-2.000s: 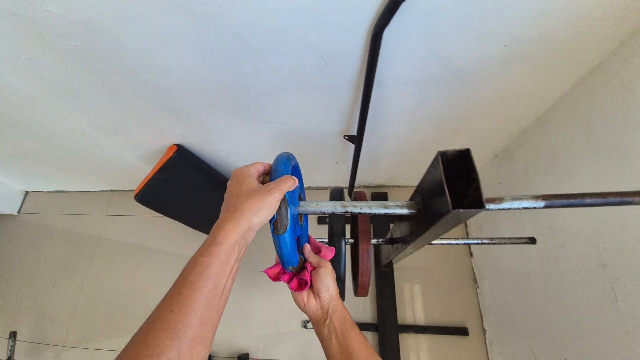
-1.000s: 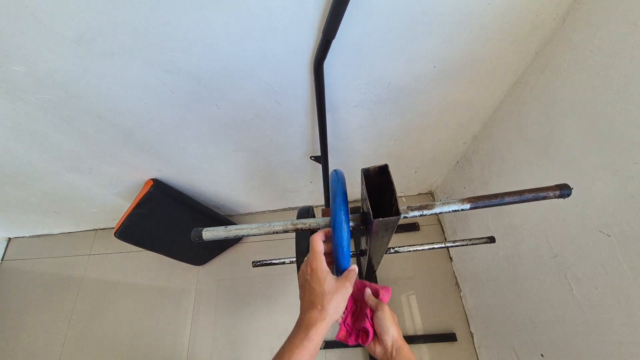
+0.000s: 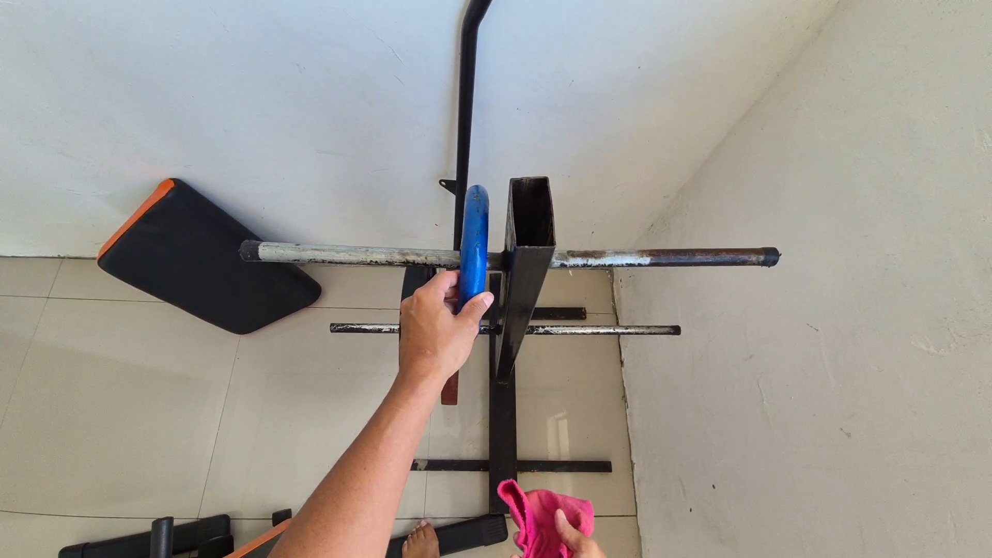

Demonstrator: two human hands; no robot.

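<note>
A blue weight plate (image 3: 474,240) hangs edge-on around the upper worn metal bar (image 3: 349,254) of a black steel weight rack (image 3: 523,302), just left of its square upright. My left hand (image 3: 440,329) grips the plate's lower edge, thumb on the right and fingers on the left. Low in the view, my right hand (image 3: 573,539) holds a crumpled pink cloth (image 3: 554,515), apart from the plate. A thinner bar (image 3: 604,330) crosses the rack lower down. Dark and reddish plates lie partly hidden behind my left hand.
A black pad with an orange edge (image 3: 201,256) leans on the white wall at the left. A bent black metal bar (image 3: 466,93) stands against that wall. Another wall (image 3: 814,349) rises close on the right. Black equipment parts (image 3: 147,539) and a bare foot (image 3: 421,540) are at the bottom.
The blue plate has moved along the upper bar toward the upright. My right hand, with the pink cloth, has moved down and away from the plate. The view has shifted.
</note>
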